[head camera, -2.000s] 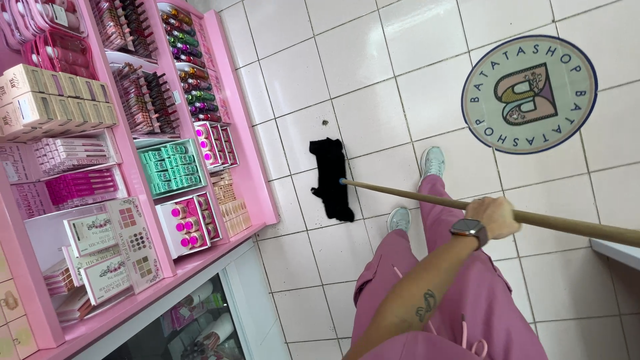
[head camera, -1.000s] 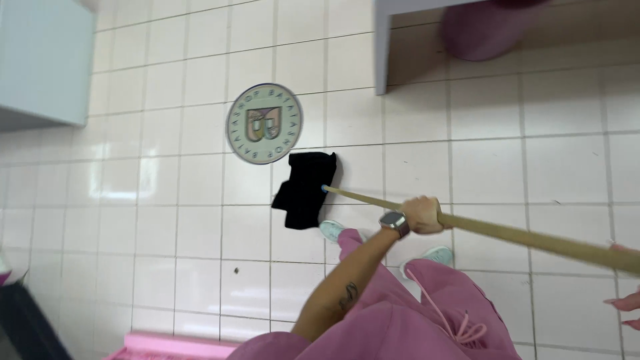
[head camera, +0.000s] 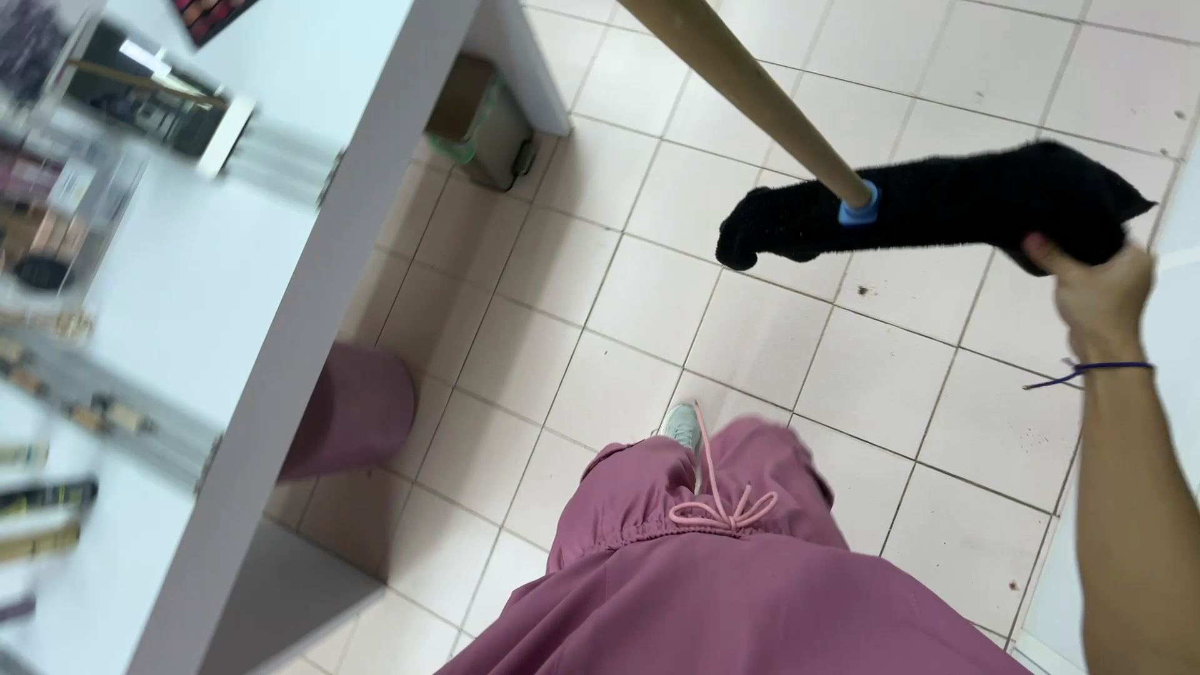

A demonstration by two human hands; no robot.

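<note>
A black cloth (head camera: pixel 947 202) hangs over the crosswise head of a floor squeegee or mop, lifted above the tiles at the upper right. From a blue socket (head camera: pixel 860 204) at the head, the wooden handle (head camera: pixel 750 89) runs up and left out of the frame. My right hand (head camera: pixel 1106 281), with a dark cord round the wrist, grips the right end of the cloth, thumb on its near side. My left hand is out of view.
At left stands a white display counter (head camera: pixel 225 309) with cosmetics and a mirror. Beneath it are a pedal bin (head camera: pixel 487 127) and a pink round stool or bin (head camera: pixel 361 408). Small dirt specks (head camera: pixel 863 291) lie on the tiled floor (head camera: pixel 750 328).
The cloth-covered head has come up off the floor, and my right hand now holds the cloth's end. My left hand, on the handle before, has left the view. The view has swung strongly.
</note>
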